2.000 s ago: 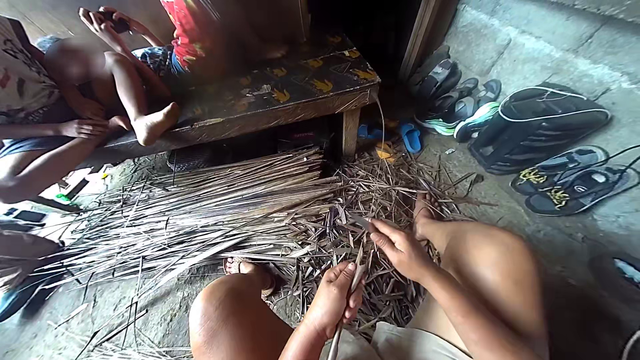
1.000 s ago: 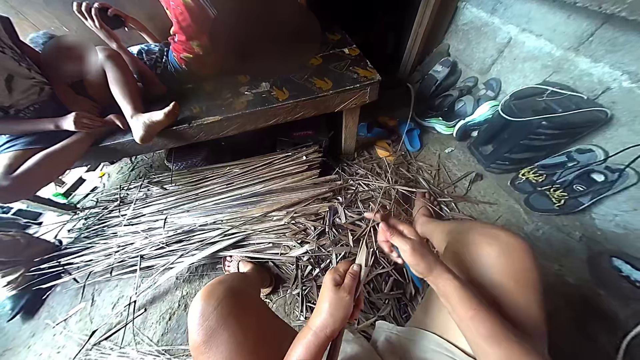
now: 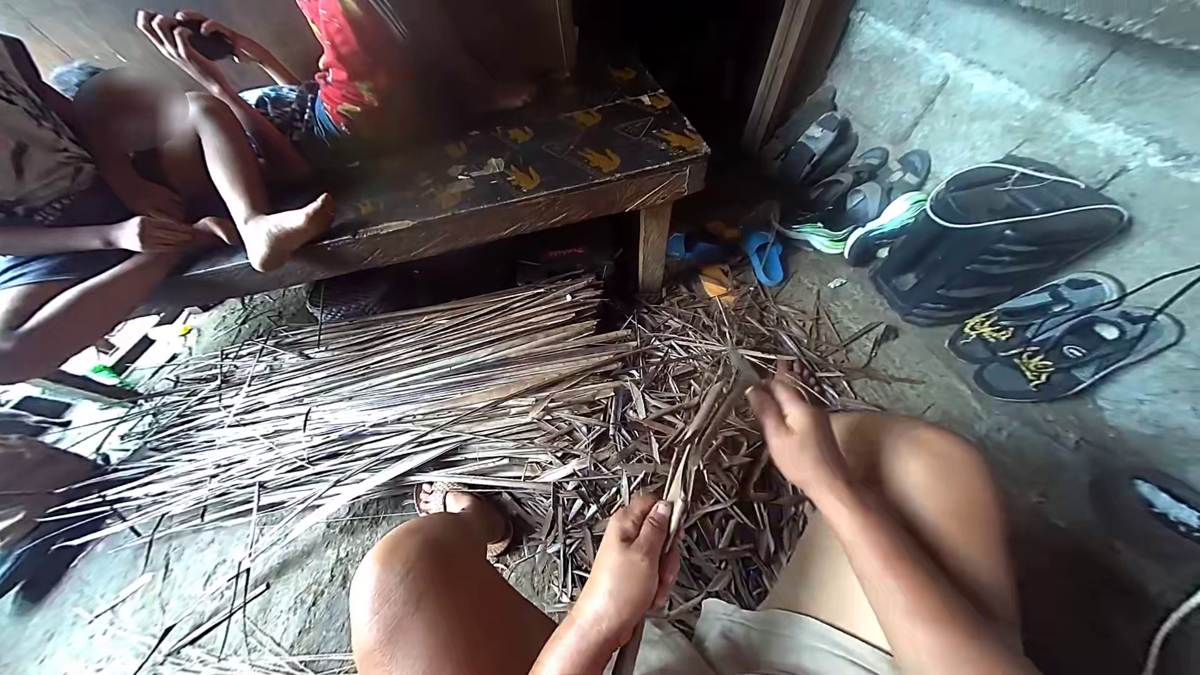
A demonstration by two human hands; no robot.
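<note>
Between my knees, my left hand (image 3: 630, 553) is closed around a dry leaf strip (image 3: 677, 495), whose upper end points away from me and whose lower end comes out below the fist. My right hand (image 3: 795, 427) is up and to the right of it, fingers curled on a small blade-like tool (image 3: 742, 373) near the strip's far end; the tool is blurred and its handle is hidden. Under both hands lies a heap of short dried leaf scraps (image 3: 609, 459). Long dried palm leaf strips (image 3: 394, 375) lie spread on the floor to the left.
A low wooden bench (image 3: 562, 192) stands ahead, with people sitting at its left; one holds a dark phone-like object (image 3: 211, 42). Blue slippers (image 3: 765, 258), a black bag (image 3: 994, 239) and sandals (image 3: 1069, 337) lie right, beside a concrete block wall (image 3: 994, 94).
My right hand has moved around near the strip's far end, now farther from my body than one second ago. My left hand stays low between my knees, holding a strip.
</note>
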